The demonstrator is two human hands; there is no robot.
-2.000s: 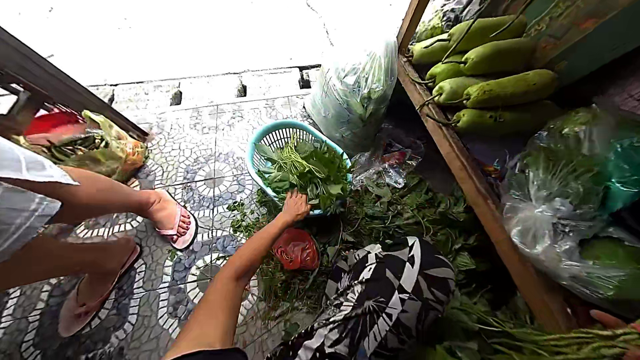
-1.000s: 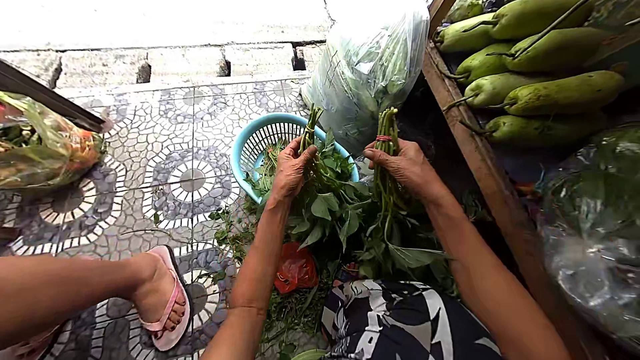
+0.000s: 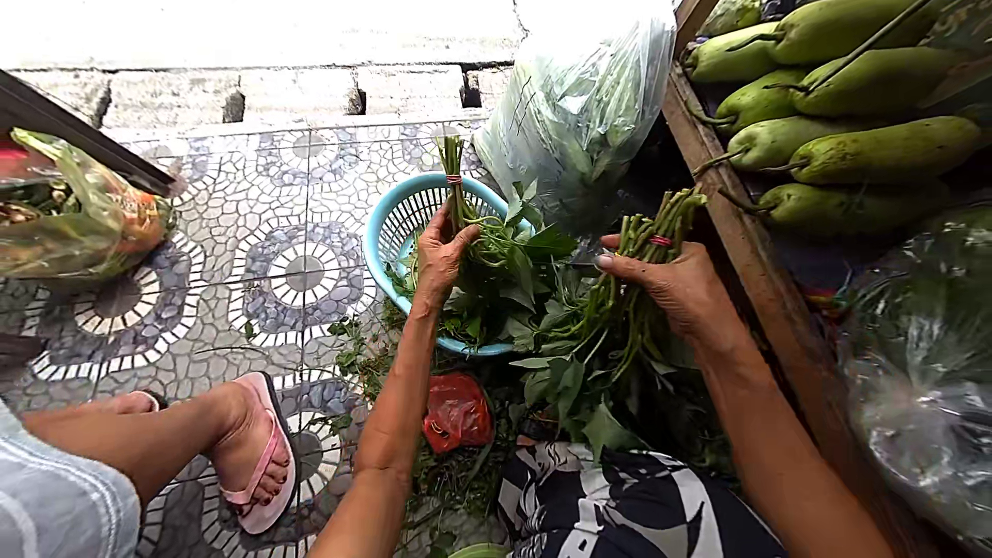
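Note:
My left hand (image 3: 442, 260) grips a thin bunch of leafy greens (image 3: 452, 159), stems up, with a reddish band near the stem tops. It is over the blue plastic basket (image 3: 373, 244), which has more greens inside. Held in my right hand (image 3: 670, 283) is a thicker bunch of leafy greens (image 3: 635, 310), its stems tied with a red band and its leaves hanging down. A red plastic bag (image 3: 457, 411) lies on the floor below the basket, among loose leaves and stems.
A large clear bag of greens (image 3: 573, 116) stands behind the basket. Green gourds (image 3: 883, 151) lie at right behind a wooden edge (image 3: 744, 232), near another plastic bag (image 3: 914, 403). At left are a bag of vegetables (image 3: 85, 217) and a person's sandalled foot (image 3: 252, 449).
Two seconds ago one hand was at the greens in the basket; a second ago both hands held bunches upright. Since then the right hand's bunch has tilted and moved away from the left one.

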